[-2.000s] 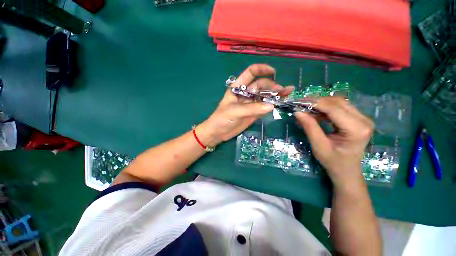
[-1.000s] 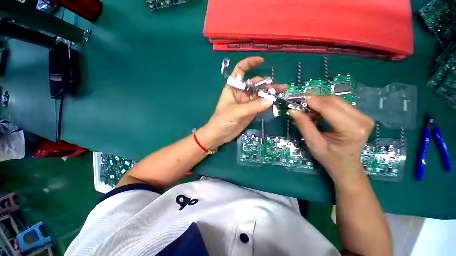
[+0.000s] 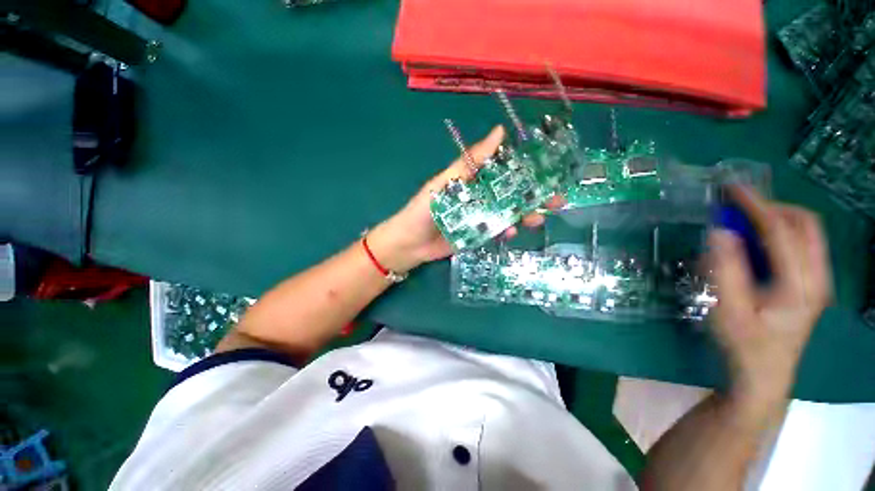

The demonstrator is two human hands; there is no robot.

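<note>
My left hand [image 3: 437, 216] holds a green circuit board panel [image 3: 504, 184] tilted above the mat, with spiral coil wires sticking up from its far edge. My right hand [image 3: 768, 278] is blurred and holds the blue-handled cutters [image 3: 744, 238]; their jaws cannot be made out. A second board panel [image 3: 614, 177] lies behind the held one on a clear plastic holder [image 3: 691, 187]. A nearer holder carries another row of boards [image 3: 556, 281], with coil wires pointing away from me.
A thick red stack [image 3: 585, 48] lies at the far side. Dark green board panels [image 3: 849, 125] are piled at the right. A white bin of small boards [image 3: 197, 321] is at the left. A black object [image 3: 101, 120] lies far left. White paper [image 3: 835, 451] is at lower right.
My right hand has left the panel, moved right and taken up the blue cutters from the mat. My left hand has turned the panel so its green face shows.
</note>
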